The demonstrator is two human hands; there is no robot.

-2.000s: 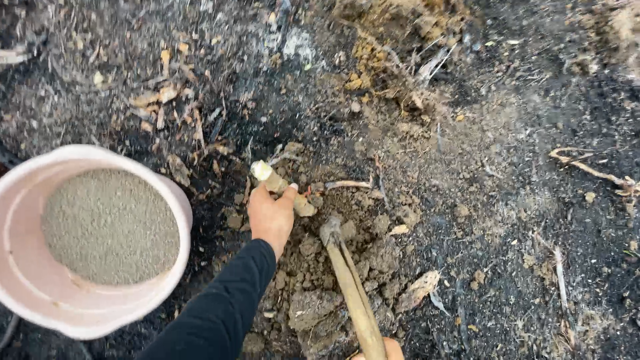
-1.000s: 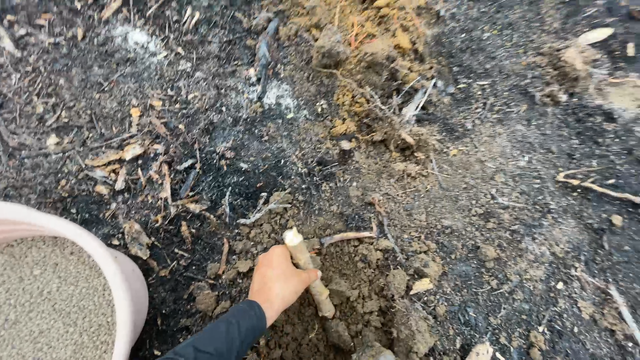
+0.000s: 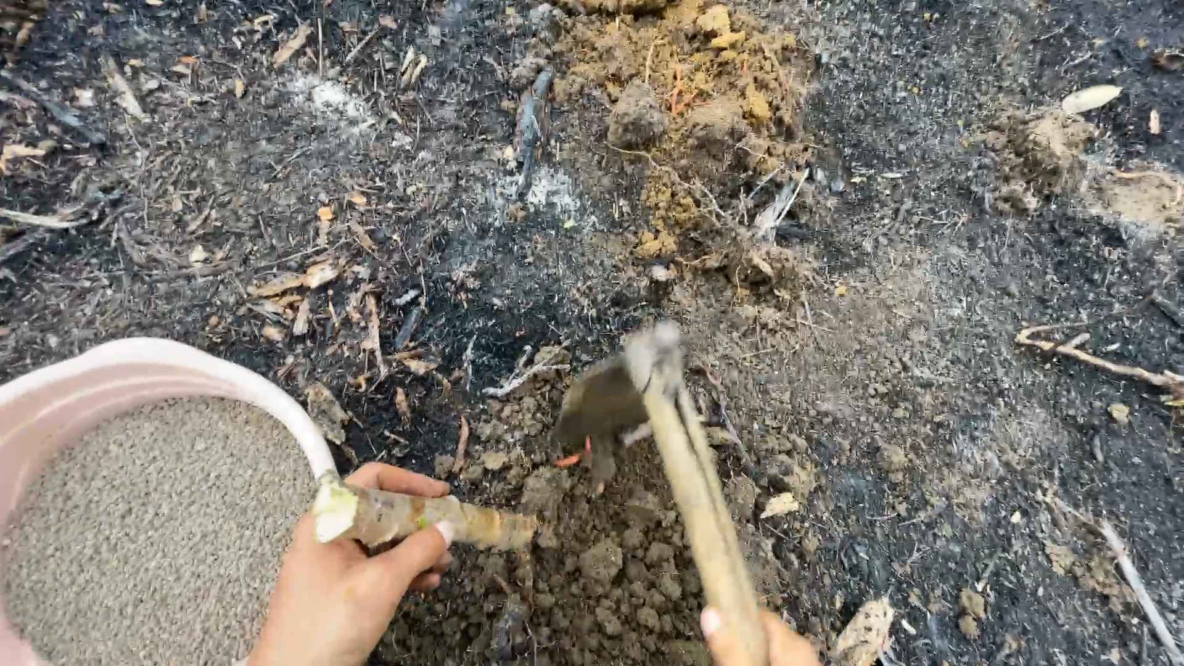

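Observation:
My left hand (image 3: 356,564) is closed around a short, thick piece of cut plant stem (image 3: 435,520), whose pale cut end points left beside the bucket's rim. At the bottom edge, my right hand (image 3: 768,638) grips the wooden handle of a hoe (image 3: 698,499). The hoe's metal blade (image 3: 601,402), slightly blurred, is over the upper part of a patch of loosened brown soil (image 3: 610,573). A pink plastic bucket (image 3: 185,356) at the lower left holds grey granules (image 3: 157,527).
Dark, charred ground surrounds the loosened soil. A mound of yellowish-brown earth (image 3: 712,102) with roots lies at the top. Wood chips (image 3: 296,282) are scattered at left; a thin branch (image 3: 1101,361) and a pale stick (image 3: 1138,583) lie at right.
The hoe, out of sight one second ago, is back in view with my right hand on it. The stem in my left hand has turned from steeply slanted to nearly level and is now beside the bucket.

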